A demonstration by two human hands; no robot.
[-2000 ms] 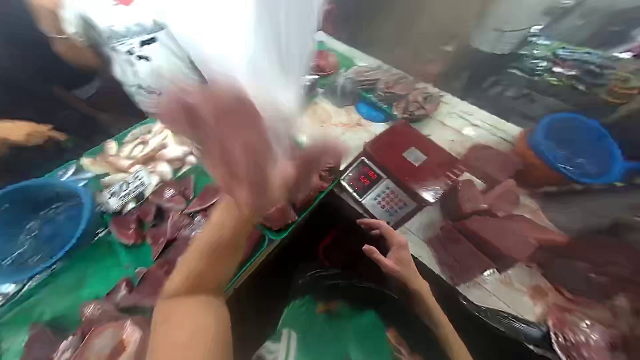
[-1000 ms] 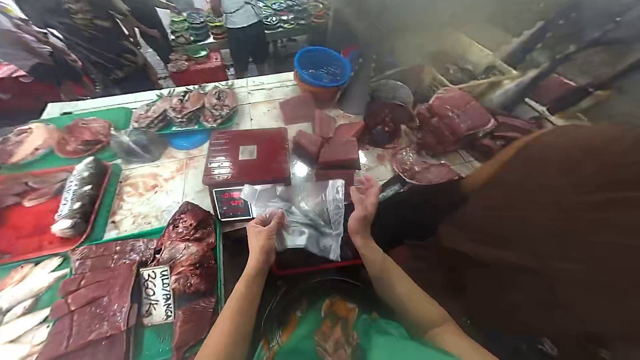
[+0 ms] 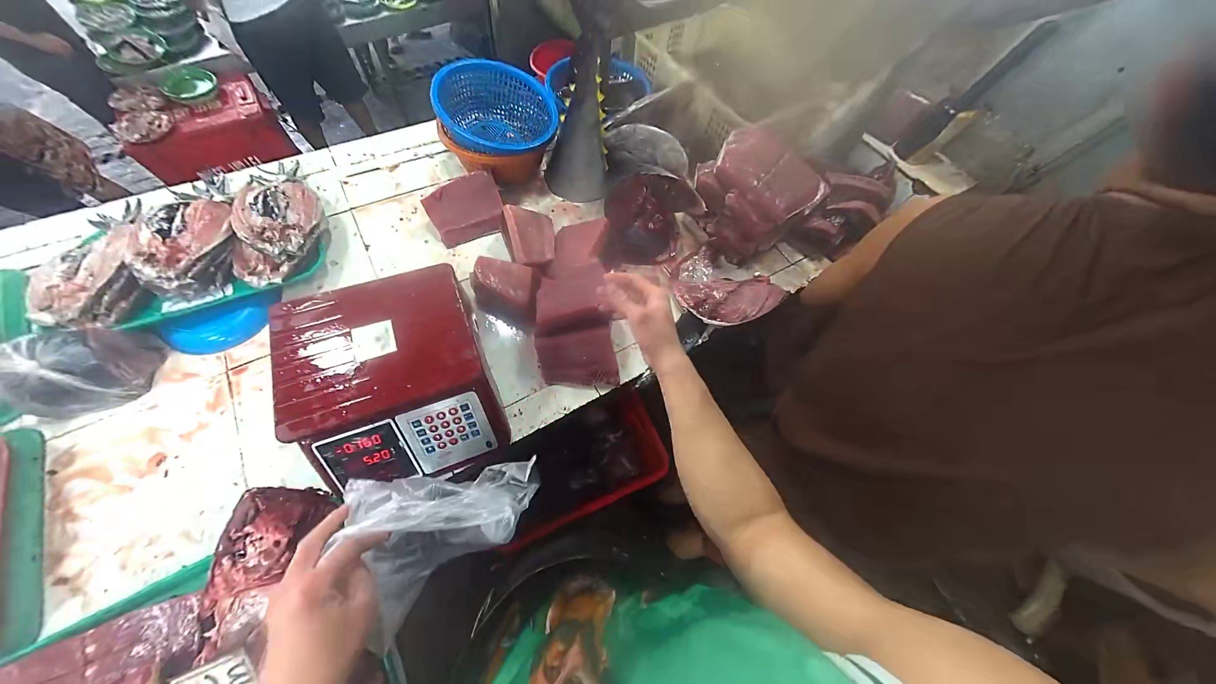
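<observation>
My left hand (image 3: pixel 323 594) holds a clear plastic bag (image 3: pixel 427 518) at its upper left edge, just in front of the red digital scale (image 3: pixel 380 351). The bag hangs loose below the scale's lit display. My right hand (image 3: pixel 638 306) reaches over the tiled counter, its fingertips at the right edge of a dark red block of fish meat (image 3: pixel 572 299); whether they touch it is unclear. Another block (image 3: pixel 578 355) lies nearer the counter edge, with several more behind. A halved round fish piece (image 3: pixel 727 290) lies right of my hand.
A blue plastic basket (image 3: pixel 494 104) sits in an orange one at the back. Fish pieces on a green tray (image 3: pixel 318 266) lie at left. Below the counter edge is a red crate (image 3: pixel 655 446). A person in a brown shirt (image 3: pixel 1007 399) stands close at my right.
One second ago both hands were at the plastic bag. My right hand has left it and moved out over the meat blocks, while my left hand keeps hold. The view has shifted closer to the scale.
</observation>
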